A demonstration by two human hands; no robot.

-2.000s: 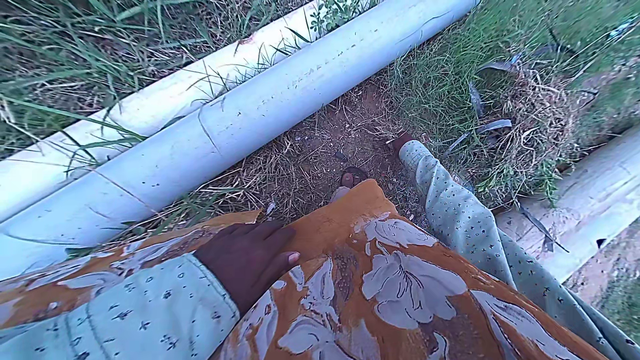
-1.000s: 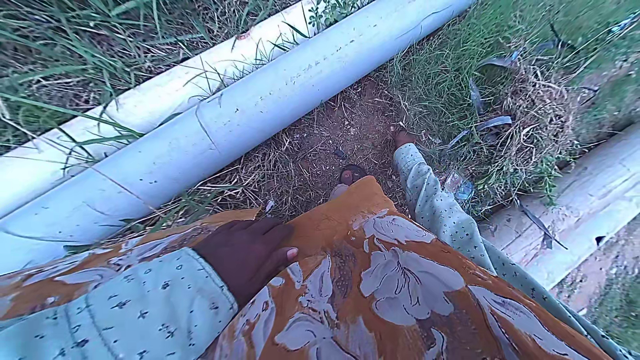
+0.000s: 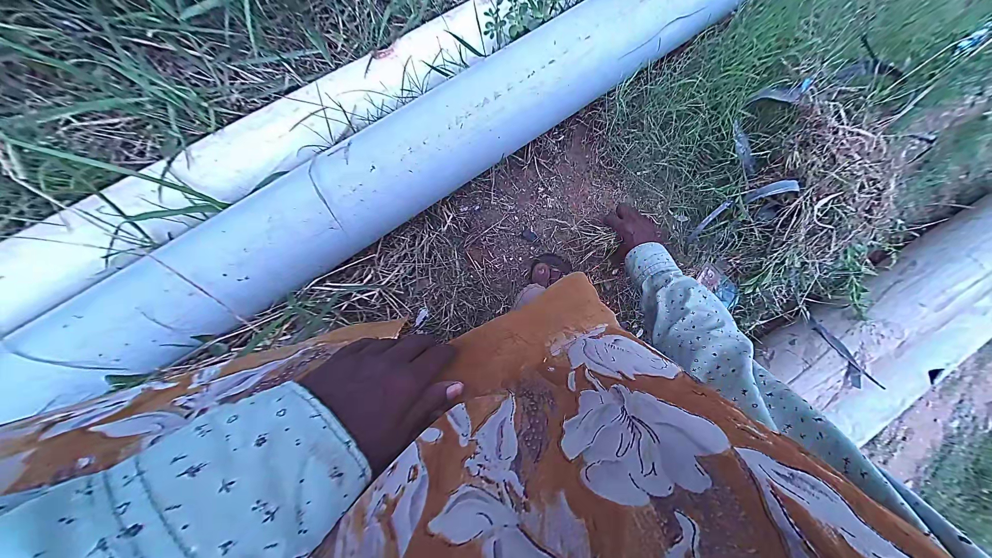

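Note:
My left hand [image 3: 384,395] rests palm down on the orange floral cloth [image 3: 535,449] over my lap, its fingers together on the fabric. Out past the cloth, my right hand [image 3: 634,231] reaches down to the soil and dry grass [image 3: 577,225]; its fingertips are near the ground, and whether they pinch anything is too small to tell. Between the hands, a foot in a dark sandal [image 3: 549,267] shows beyond the cloth's edge. Both arms wear pale, small-patterned sleeves.
Two long white pipes [image 3: 434,147] run diagonally across the left and top, with tall grass behind them. Another pale pipe [image 3: 891,325] lies at the right. A heap of dry grass [image 3: 837,178] with dark plastic strips [image 3: 775,188] lies beyond my right hand.
My right hand has moved a little to the left over the ground since the earlier frames. My left hand stays on the cloth.

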